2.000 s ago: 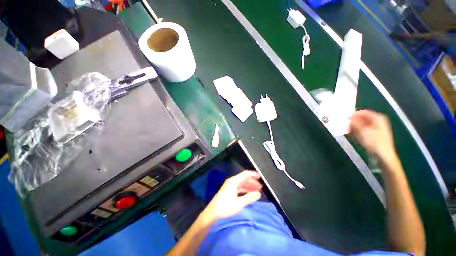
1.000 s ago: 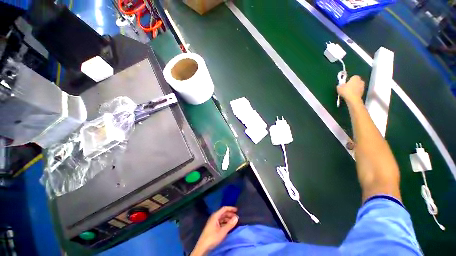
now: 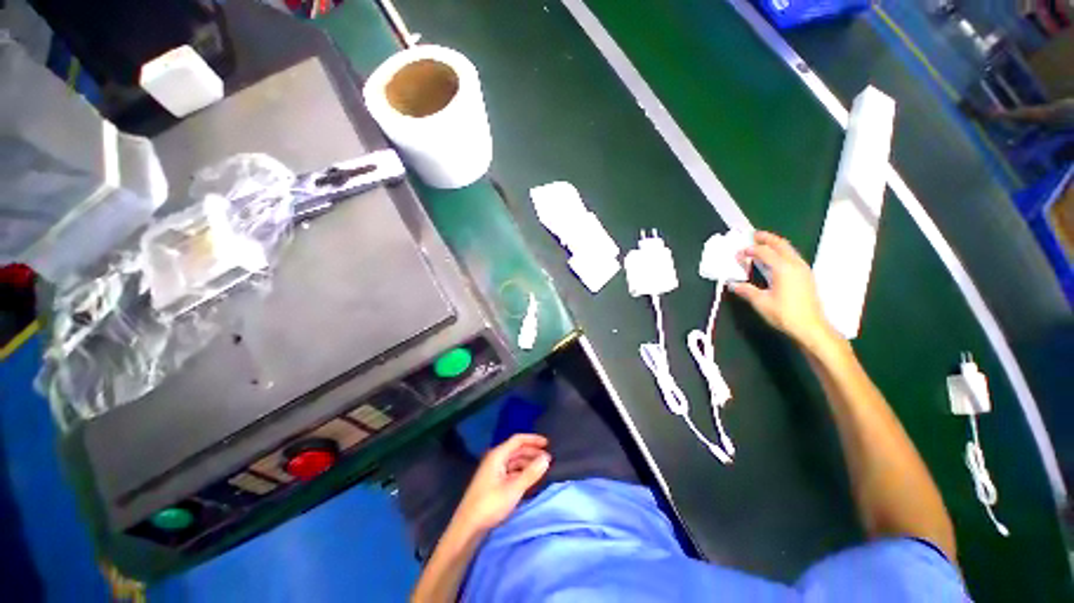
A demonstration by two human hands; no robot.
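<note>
My right hand (image 3: 782, 283) has its thumb and fingers on the right side of a white power adapter (image 3: 721, 257), whose bundled cable trails toward me. A second power adapter (image 3: 650, 267) lies just left of it, prongs pointing away, its cable end beside the other cable's end. My left hand (image 3: 506, 477) is empty, fingers loosely curled, over my lap at the bench edge. White stacked parts (image 3: 575, 236) lie left of the adapters. A third adapter (image 3: 968, 391) lies at the far right.
A welder base (image 3: 342, 295) with crinkled clear film (image 3: 88, 353) stands at left, green buttons and a red stop at its front. A white roll (image 3: 453, 139) stands beside it. A long white bar (image 3: 856, 212) lies beyond my right hand. A blue bin (image 3: 813, 10) is at the far edge.
My right hand has drawn the far adapter and its cable toward me, beside the other adapter. My left hand stays low near my lap. The camera view has shifted.
</note>
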